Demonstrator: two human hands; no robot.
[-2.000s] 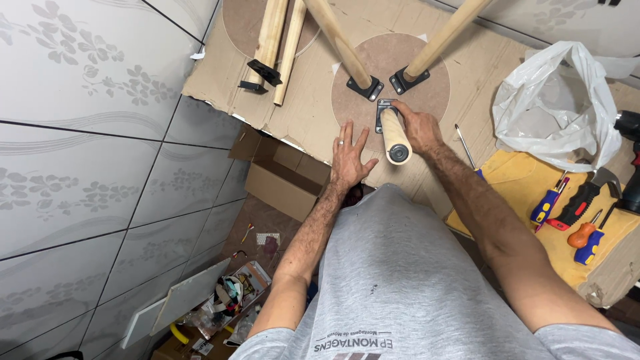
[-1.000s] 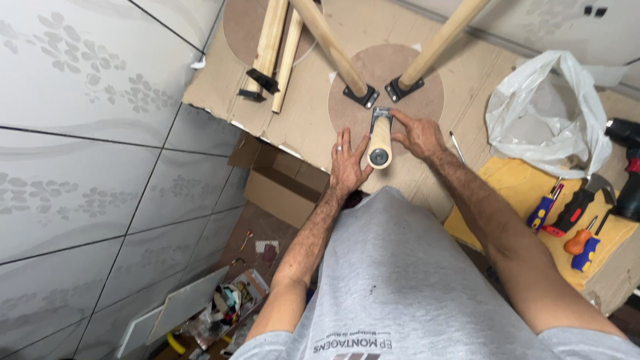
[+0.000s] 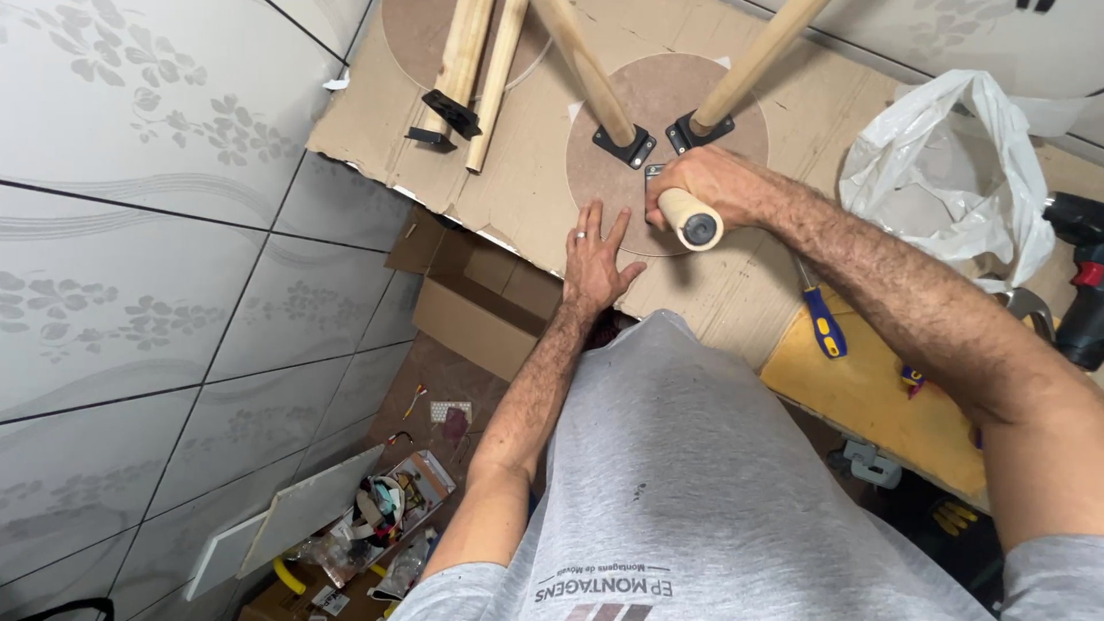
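My right hand (image 3: 714, 185) is closed around the lower part of a short-looking round wooden leg (image 3: 681, 210) with a dark end cap, which points up toward me. Its metal bracket rests on a round brown disc (image 3: 595, 190) and is partly hidden by my fingers. Two more wooden legs (image 3: 586, 73) (image 3: 755, 65) stand on the same disc in black brackets (image 3: 627, 148). My left hand (image 3: 593, 259), wearing a ring, lies flat with spread fingers over the disc's near left edge and the cardboard, holding nothing.
Loose wooden legs (image 3: 496, 86) lie at the back left on cardboard over the work surface. A white plastic bag (image 3: 940, 233), a blue-yellow screwdriver (image 3: 825, 323) and a cordless drill (image 3: 1082, 302) are at the right. An open cardboard box (image 3: 474, 323) stands below the left edge; tiled walls flank the surface.
My right hand has moved from beside the bracket to around the leg, its arm now reaching further across. My left hand stays flat by the disc.
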